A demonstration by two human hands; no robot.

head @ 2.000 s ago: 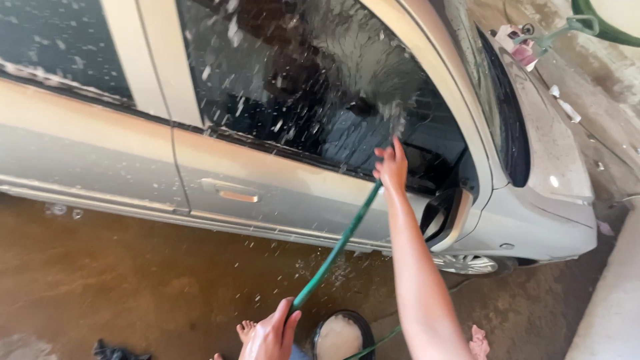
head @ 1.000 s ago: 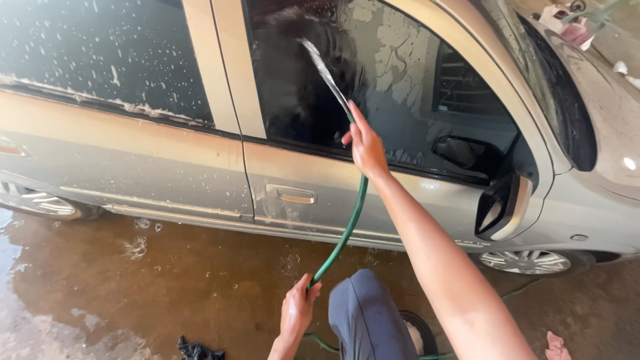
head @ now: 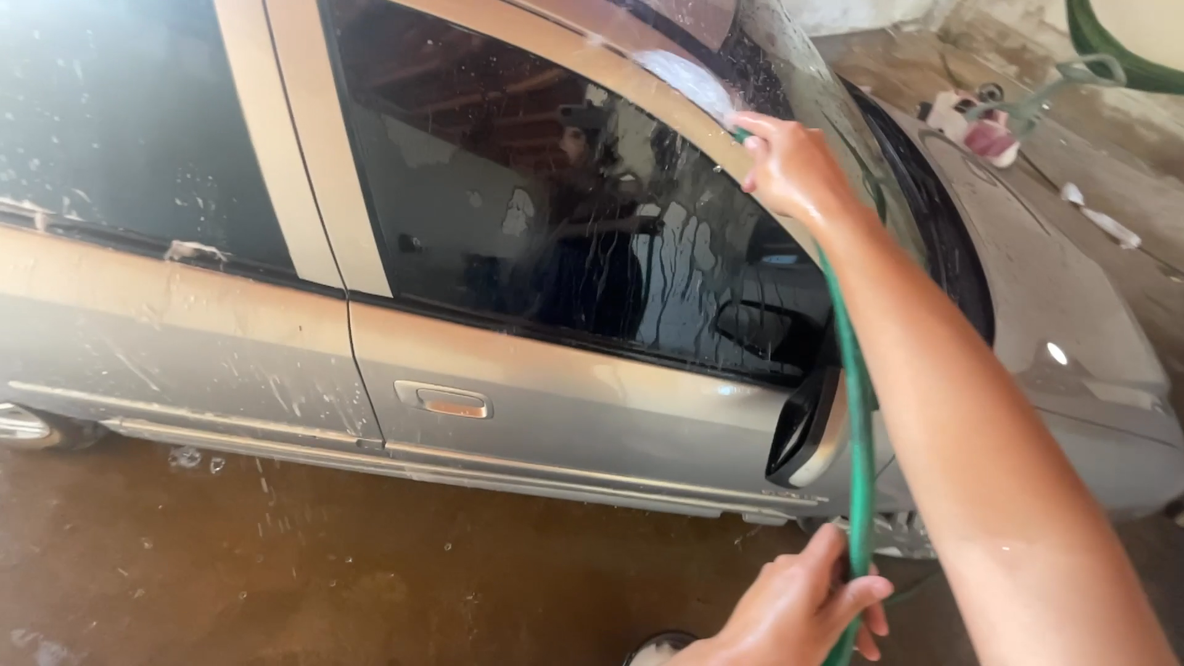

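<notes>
My right hand grips the end of a green garden hose beside the upper edge of the front window frame. Water leaves the hose toward the roof and windshield of a silver car. Lower down, my left hand is closed around the same hose, below the side mirror. The front door window is wet, with streaks running down and reflections in it. Drops and a patch of foam show on the rear window and its lower trim.
Wet brown floor lies along the car's side. The mirror juts out near the hose. Beyond the hood are a pink and white object, a small white item on the floor and part of a green-rimmed container.
My right hand has moved from in front of the door window to the right, beside the roof edge. The water now lands on the roof and windshield side instead of the window glass.
</notes>
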